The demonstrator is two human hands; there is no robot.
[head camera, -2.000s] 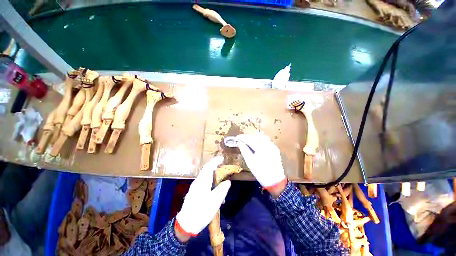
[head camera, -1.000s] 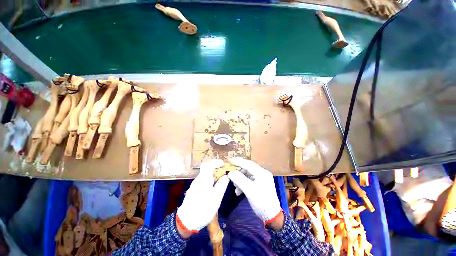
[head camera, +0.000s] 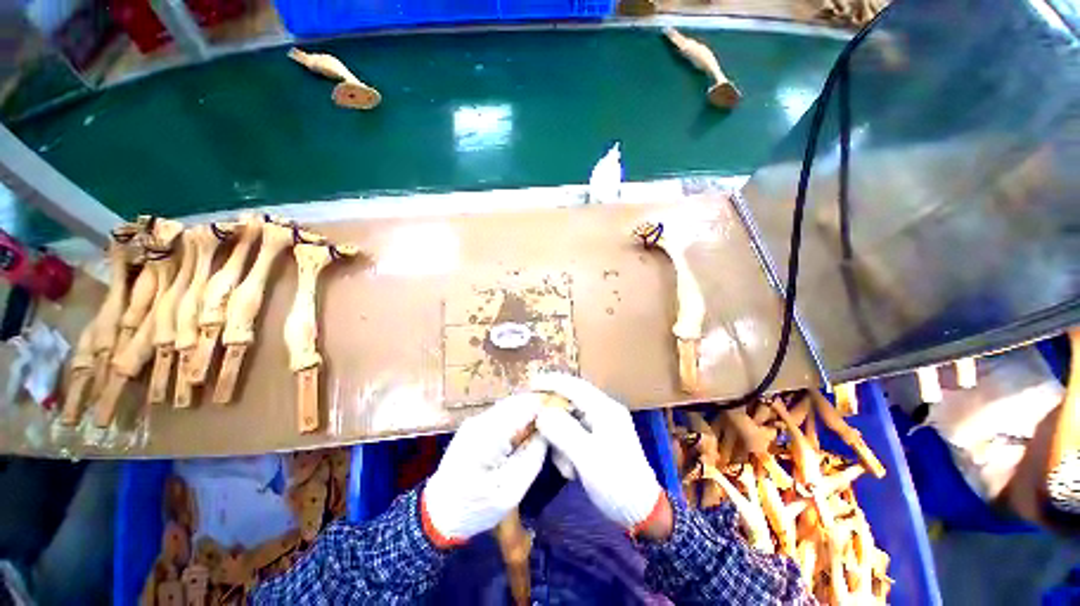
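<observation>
My left hand (head camera: 483,469), in a white knit glove with an orange-red cuff, is closed around the upper end of a tan carved leg (head camera: 513,547) below the bench edge. My right hand (head camera: 599,450), gloved alike, presses on the same end from the right. The gloves hide most of that end, so what the fingers do there cannot be told. The leg's shaft hangs down towards my lap. A small white-grey ring or dish (head camera: 512,336) lies on the stained square pad (head camera: 462,369) just beyond my hands.
Several banded legs (head camera: 243,310) lie on the bench at left, one (head camera: 687,296) at right. Blue bins hold plates (head camera: 310,503) at left and legs (head camera: 817,503) at right. Two assembled pieces (head camera: 353,94) lie on the green belt (head camera: 533,113). A black cable (head camera: 799,213) hangs right.
My right hand has left the white ring on the pad and joined my left hand at the leg's upper end. Pieces on the belt have moved left. The camera view has shifted slightly.
</observation>
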